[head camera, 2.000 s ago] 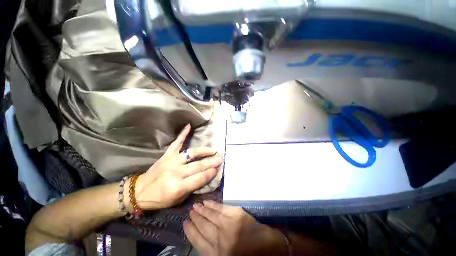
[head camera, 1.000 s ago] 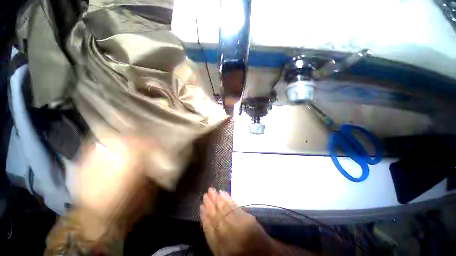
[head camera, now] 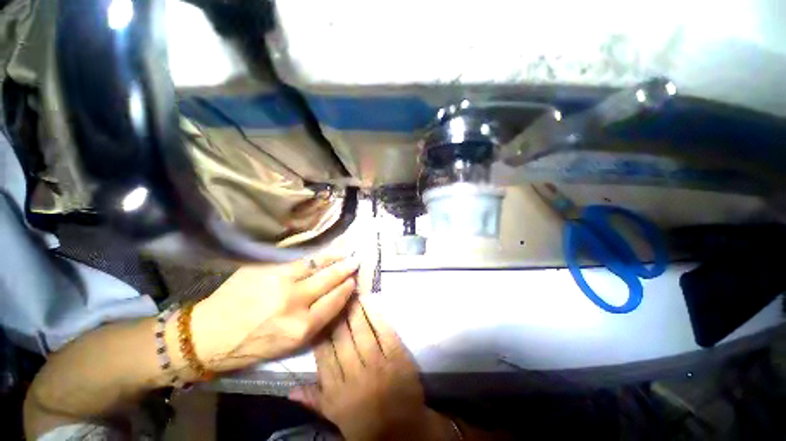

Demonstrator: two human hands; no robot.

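The shiny taupe lining (head camera: 237, 194) lies bunched left of the needle, partly behind the blurred metal guard loop (head camera: 146, 172). A narrow dark textured strip (head camera: 376, 265) runs from under the presser foot area towards my fingers. My left hand (head camera: 267, 306), with beaded bracelets, lies flat with fingertips pressed down beside the strip. My right hand (head camera: 366, 370) lies just below it, fingers extended up to the strip's near end and touching my left fingers. Whether the fingers pinch cloth cannot be told. The needle is lost in lamp glare.
The white sewing machine head (head camera: 560, 52) spans the top. A pale tension knob (head camera: 465, 211) stands in front. Blue-handled scissors (head camera: 603, 258) lie on the table (head camera: 508, 319) at right, beside a flat black rectangle (head camera: 732, 297). Dark woven cloth (head camera: 108, 254) and pale blue cloth (head camera: 60, 293) are at left.
My left hand has come in from the lower left onto the work near the needle. My right hand has moved slightly left. The lining's loose edge no longer shows beside the strip. The view has shifted.
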